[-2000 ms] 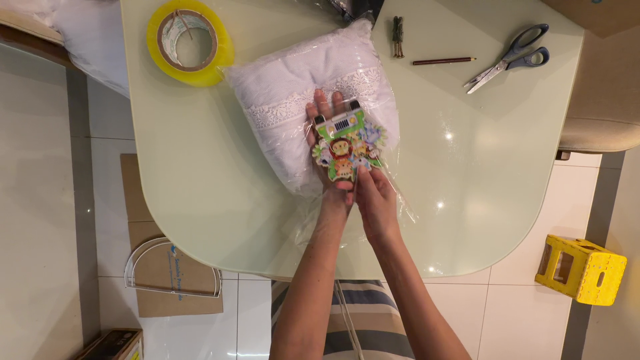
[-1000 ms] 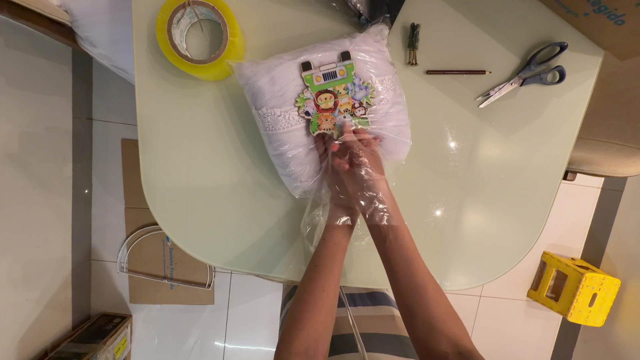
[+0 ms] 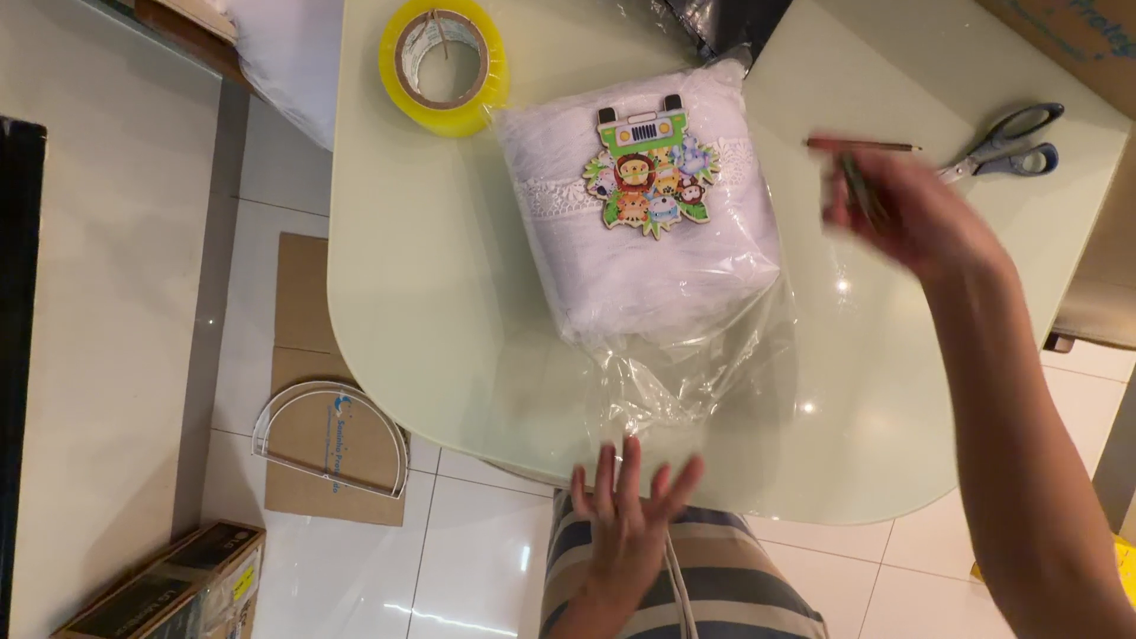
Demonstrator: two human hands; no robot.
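Note:
A white lace-trimmed textile bundle (image 3: 577, 257) in a clear plastic bag lies on the glass-topped table. On top of it rests a flat cutout of cartoon animals and a green vehicle (image 3: 652, 169). The bag's loose open end (image 3: 657, 382) spreads toward the near edge. My left hand (image 3: 621, 515) is just below that end, fingers spread, holding nothing. My right hand (image 3: 905, 204), blurred, is right of the bundle with a small dark green item (image 3: 859, 188) at its fingers. Beyond it lie a brown pencil (image 3: 874, 145) and dark-handled scissors (image 3: 1003, 151).
A roll of clear yellowish tape (image 3: 444, 67) stands at the table's upper left. Black plastic (image 3: 723, 27) lies at the top edge. A cardboard box (image 3: 1083, 44) is at the upper right. On the floor are flat cardboard (image 3: 302, 302), a white half-round frame (image 3: 328, 484) and another box (image 3: 169, 586).
Both hands have left the cutout, which now rests on the bundle. My right hand has moved up and right to the small green item; my left has drawn back to the near edge. The view has shifted.

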